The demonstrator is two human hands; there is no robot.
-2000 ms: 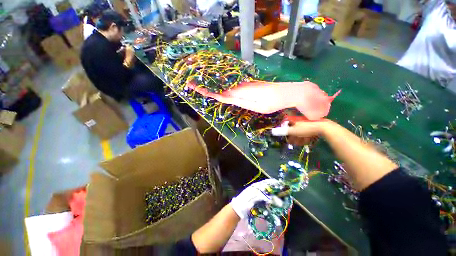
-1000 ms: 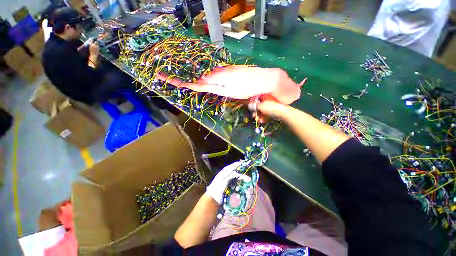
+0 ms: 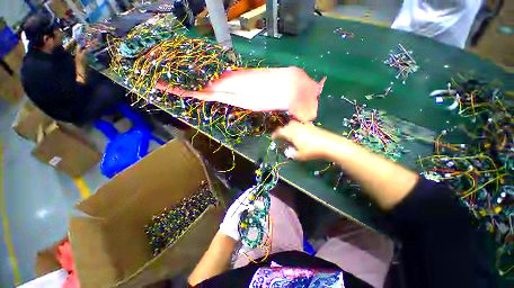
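Note:
My left hand [image 3: 235,216], in a white glove, holds linked green ring circuit boards [image 3: 255,224] with yellow and red wires over my lap. The boards' upper end hangs close to the bench edge. My right hand [image 3: 298,140], bare with white on a fingertip, is over the bench edge, just below the pink foam sheet [image 3: 265,90]. Its fingers are partly bent; whether it holds a wire or board part is too blurred to tell. The sheet lies over part of the left heap of wired board assemblies [image 3: 174,62].
A small pile of connector leads [image 3: 372,132] lies mid-bench, with a smaller one [image 3: 401,61] behind. Another wired heap [image 3: 473,163] is at right. An open cardboard box [image 3: 141,208] of speckled parts stands left of my lap. A blue stool [image 3: 124,151] and a seated person [image 3: 53,79] are further left.
The view has turned, so the scene sits further left. The left hand still holds the boards. The right hand has drawn back slightly from the foam sheet toward the near side.

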